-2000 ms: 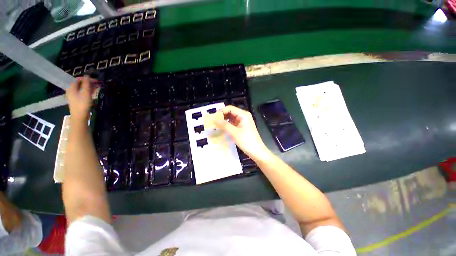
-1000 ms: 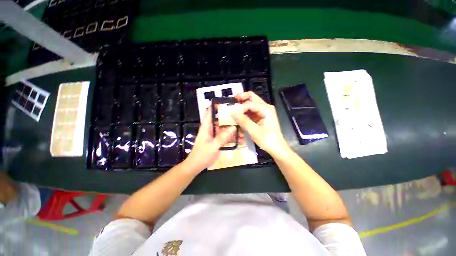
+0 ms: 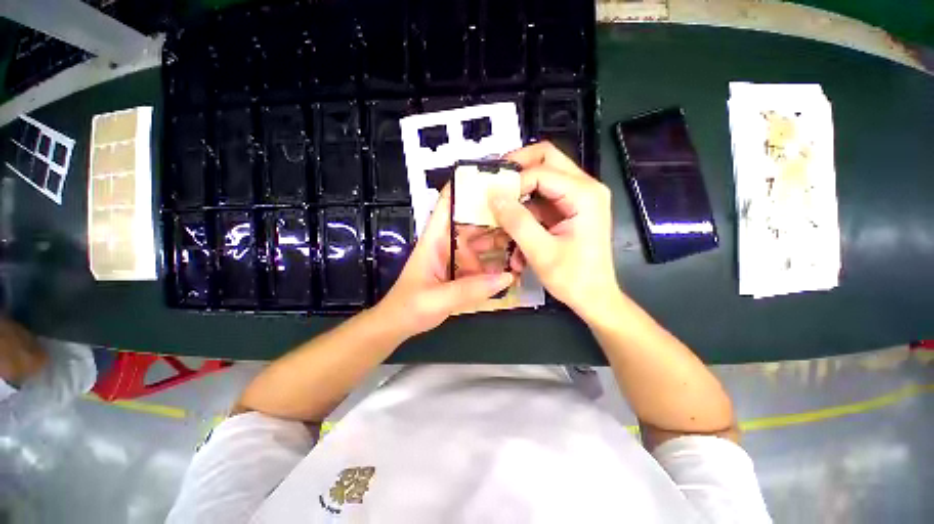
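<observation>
My left hand (image 3: 435, 274) grips a thin black frame (image 3: 454, 246) by its lower left part, upright over the work. A pale tan adhesive piece (image 3: 473, 197) lies across the frame's upper opening. My right hand (image 3: 563, 225) pinches at the piece's right side, thumb on it and fingers at the frame's upper right. An adhesive sheet (image 3: 415, 133) with dark notched holes lies beneath, partly hidden by both hands. It rests on a large glossy black blister tray (image 3: 297, 164).
Right of the tray lie a dark glossy block (image 3: 666, 184) and a white liner stack (image 3: 783, 246) with tan scraps. At left are a tan spare sheet (image 3: 121, 194) and a white lattice liner (image 3: 41, 156). Another person's arm (image 3: 20, 353) shows at the lower left edge.
My left hand came from the far left to the frame, which is now held with my right hand. The tan piece now lies flatter across the frame's top. The view has shifted nearer the worktop's front.
</observation>
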